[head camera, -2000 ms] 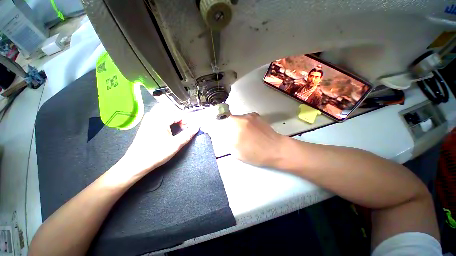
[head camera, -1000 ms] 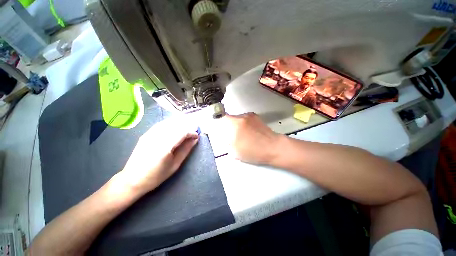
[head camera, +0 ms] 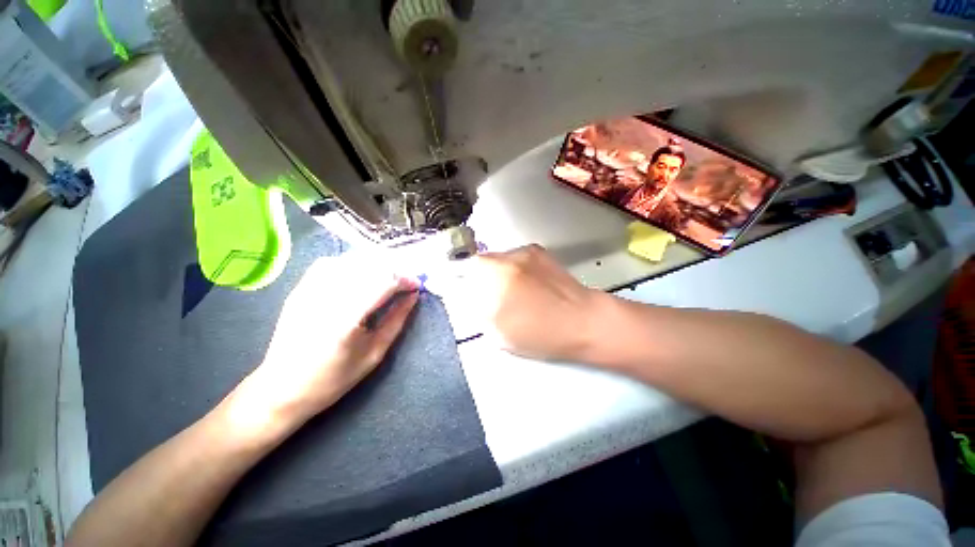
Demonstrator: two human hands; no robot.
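A dark grey garment panel lies flat on the white table, its right edge running from the needle area to the front edge. My left hand lies on the panel, thumb and fingertips close together at a tiny blue spot near the panel's edge. My right hand is beside the presser foot area, fingers bent, right of the blue spot. Glare washes out its fingertips and what they touch. The presser foot is partly lost in bright light. A navy triangle shows on the panel.
The off-white machine head stands above the hands. A lime-green paddle is left of the needle. A smartphone playing video leans under the machine arm, with a yellow note below it. Black scissors handles are at right.
Over two seconds my left fingertips have drawn in from a more spread pose beside the blue spot. My right hand has barely moved. The camera view has shifted slightly.
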